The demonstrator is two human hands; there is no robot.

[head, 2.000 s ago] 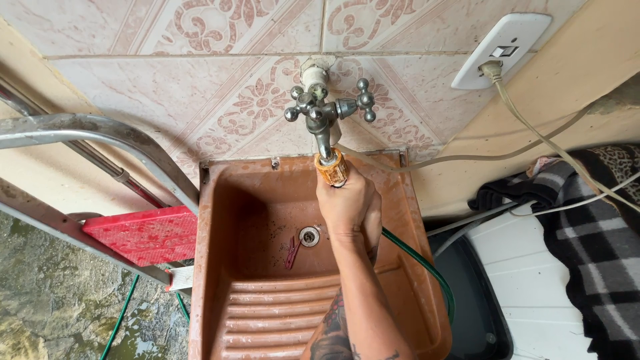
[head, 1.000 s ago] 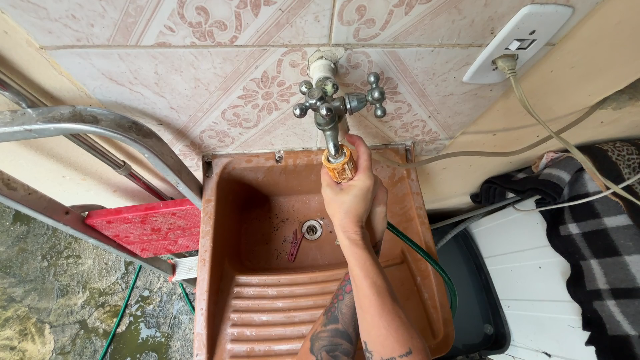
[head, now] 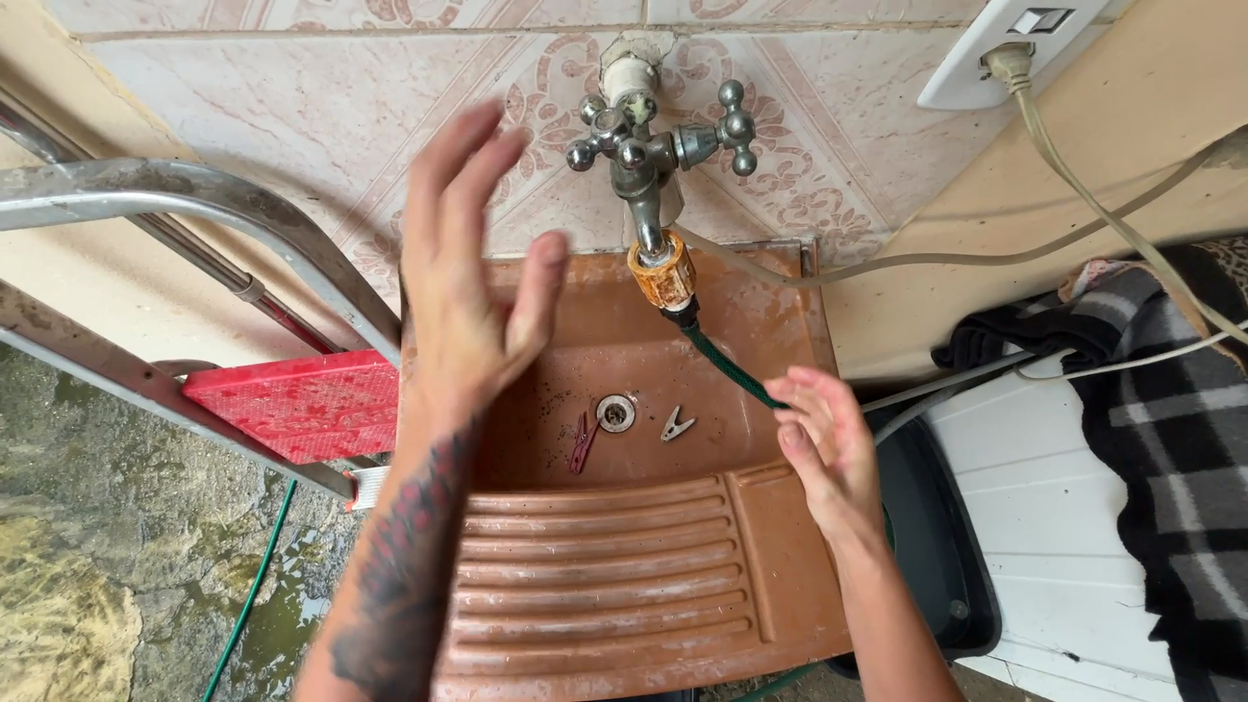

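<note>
My left hand [head: 473, 263] is raised over the left side of the basin, fingers apart, holding nothing. Beside the green hose [head: 726, 366], my right hand [head: 834, 453] has its fingers spread and curved; whether they touch the hose is unclear. A metal faucet [head: 639, 180] with cross handles comes out of the tiled wall. On its spout sits an orange-stained hose connector [head: 663, 271], with the hose running from it down to the right. Inside the brown laundry sink [head: 604, 575] lie a dark pink clothespin [head: 583, 444] and a pale clothespin [head: 676, 424], on either side of the drain [head: 615, 413].
A metal stepladder [head: 185, 190] with a red step [head: 292, 405] stands at the left. At the right are a power outlet [head: 1009, 49] with a plugged-in cord, a dark tub [head: 941, 536], a white panelled surface [head: 1043, 517] and a plaid cloth [head: 1199, 487].
My hands have come off the hose connector and moved apart, the left one to the left and the right one down to the right. The pale clothespin now shows.
</note>
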